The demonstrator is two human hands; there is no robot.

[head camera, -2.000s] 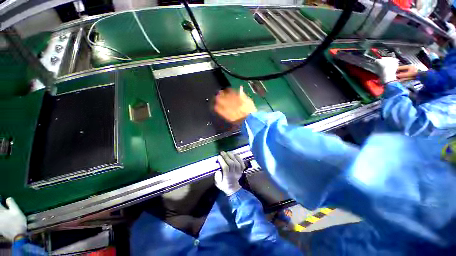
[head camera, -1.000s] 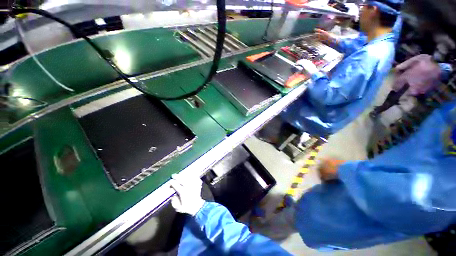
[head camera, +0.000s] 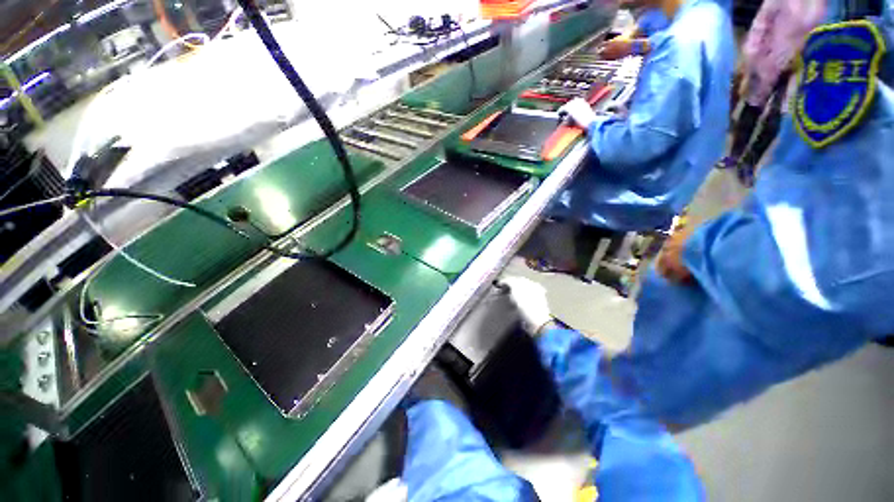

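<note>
My right hand (head camera: 529,302), in a white glove, is at the upper edge of a black tote (head camera: 515,387) beside the conveyor. Its fingers are blurred, and I cannot tell whether they grip the tote. A grey panel (head camera: 485,331) shows in the tote's upper part. My left hand (head camera: 389,491), also white-gloved, is at the bottom edge, mostly cut off. A black metal enclosure tray (head camera: 304,333) lies flat on the green carrier board (head camera: 412,279). Another tray (head camera: 469,191) lies farther along, and a third dark one (head camera: 127,446) is partly visible at lower left.
The silver conveyor rail (head camera: 431,338) runs diagonally between the trays and the tote. A black cable (head camera: 319,113) hangs over the line. A person in a blue smock (head camera: 647,147) works at an enclosure with red-orange sheets (head camera: 564,142). Another blue-sleeved person (head camera: 745,284) stands close at right.
The view has turned toward the right. My right hand has moved off the rail to the black tote. The near person's bare hand, earlier over the middle tray, is now away from the line.
</note>
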